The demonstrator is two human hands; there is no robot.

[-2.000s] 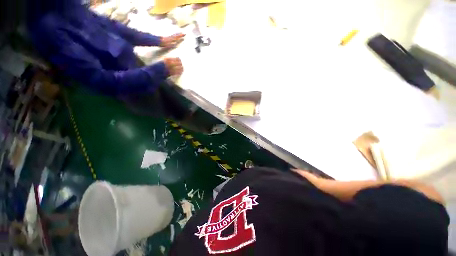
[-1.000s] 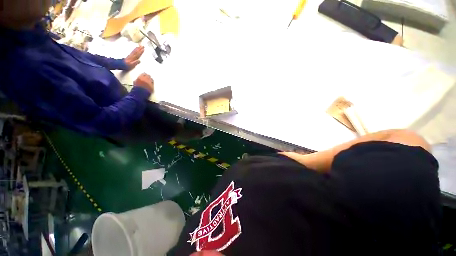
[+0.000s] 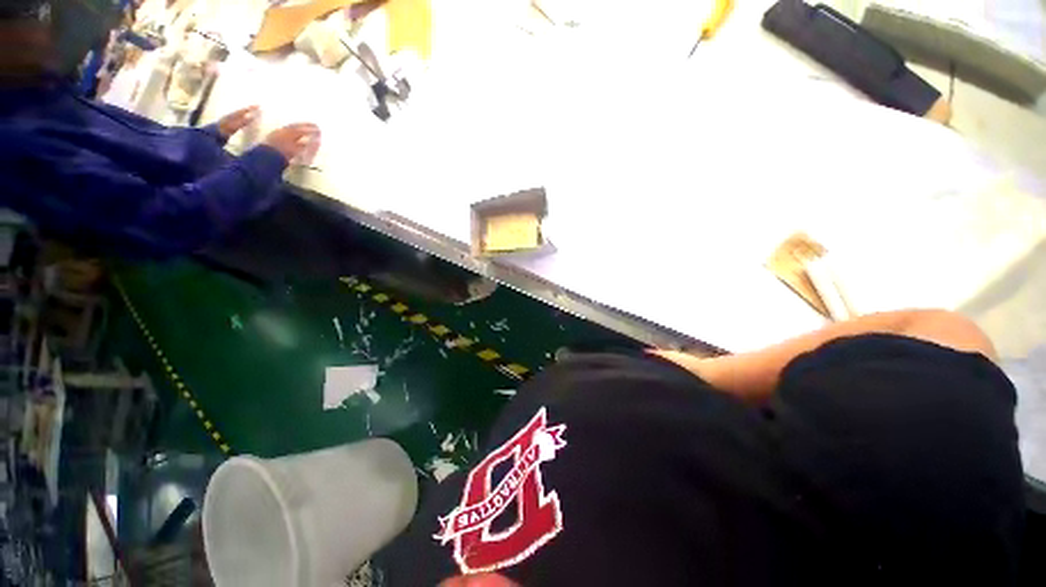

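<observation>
My bent forearm shows at the table's near edge, but its hand is hidden behind the black shirt. A small skin-coloured patch at the bottom edge is too cut off to identify. A small open grey-brown box (image 3: 512, 226) with a yellow block inside sits near the table edge. A brown card or wood scrap (image 3: 794, 263) lies beside my forearm, touching a pale strip (image 3: 828, 289). A yellow-handled tool with a thin shaft (image 3: 716, 20) lies at the far side. Neither of my hands is identifiable.
A coworker in blue (image 3: 149, 184) stands at the left edge of the table (image 3: 642, 172). Dark metal tools (image 3: 384, 92) and tan-yellow pieces (image 3: 407, 29) lie nearby. A black case (image 3: 851, 55) lies far right. A white bin (image 3: 310, 505) and offcuts are on the green floor.
The view has shifted. The coworker's hands have moved left, away from the metal tools, and are closer together. The box, scrap and yellow-handled tool look unmoved on the table.
</observation>
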